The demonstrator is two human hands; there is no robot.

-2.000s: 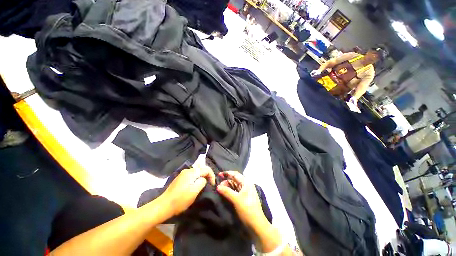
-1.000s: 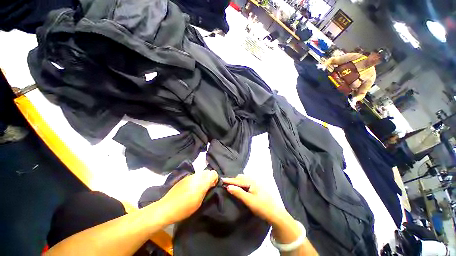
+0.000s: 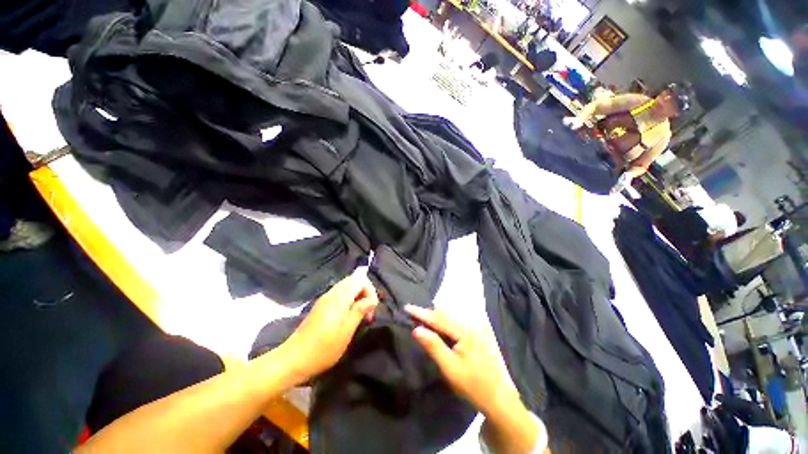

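A charcoal jacket (image 3: pixel 381 186) lies bunched in a long heap on the white-topped table, with two small white labels showing inside it. Its near part hangs over the table edge toward me. My left hand (image 3: pixel 341 317) pinches the dark cloth at the near end of the heap, fingers curled. My right hand (image 3: pixel 459 355) is just right of it, thumb and index finger at the same cloth edge, slightly apart. Whether the right hand holds a tool is hidden. More charcoal cloth (image 3: pixel 567 310) spreads to the right, joined visually to the heap.
The table's yellow edge (image 3: pixel 106 262) runs along the left and near side. Dark garments (image 3: pixel 660 275) lie along the far right side. A person in an apron (image 3: pixel 631 129) stands across the table, arms over dark cloth. More dark cloth lies at the top left.
My fingertips have moved apart; the right thumb and index finger have opened from the cloth. My left hand has shifted slightly left. Across the table, the dark cloth has separated into two parts.
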